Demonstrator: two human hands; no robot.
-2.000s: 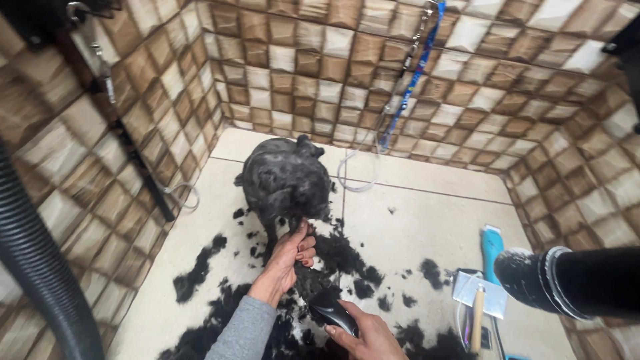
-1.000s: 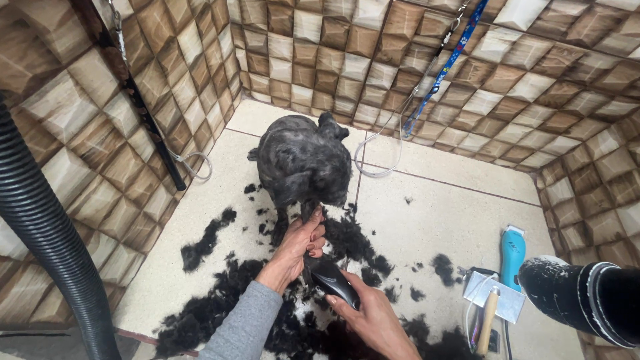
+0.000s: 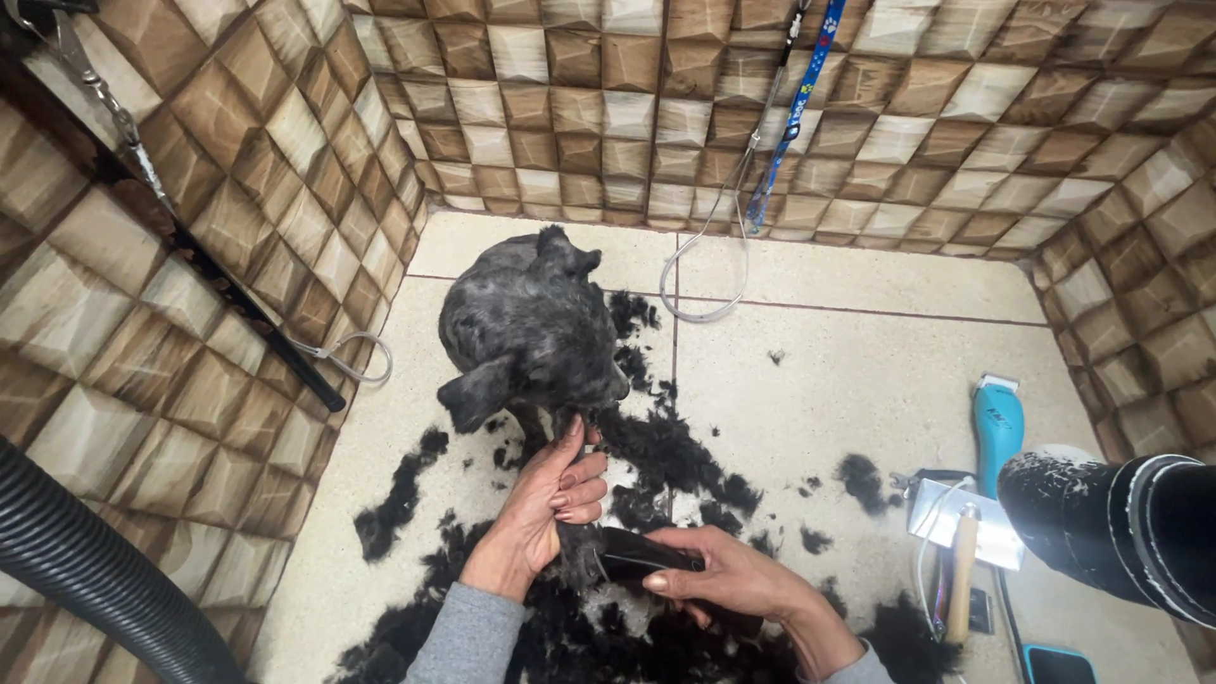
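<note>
A dog with short dark grey fur (image 3: 532,318) is on the pale tiled surface, its head turned toward the lower right. My left hand (image 3: 560,480) is closed around one of its front legs, just below the head. In my right hand (image 3: 727,575) is a black hair clipper (image 3: 651,560), its blade end against the fur of the leg's lower part. Clumps of cut black fur (image 3: 665,451) lie around the dog and beneath both hands. The dog's far legs are hidden.
At the right lie a turquoise clipper (image 3: 997,427), a slicker brush with a wooden handle (image 3: 963,575) and cords, beside a black dryer nozzle (image 3: 1092,522). A ribbed black hose (image 3: 104,579) crosses the left corner. Cable loops (image 3: 705,309) and a blue leash (image 3: 803,104) hang by the textured walls.
The dog's head has turned and lowered toward the right. My right hand has tilted the clipper to lie more nearly level across the leg. My left hand still holds the leg.
</note>
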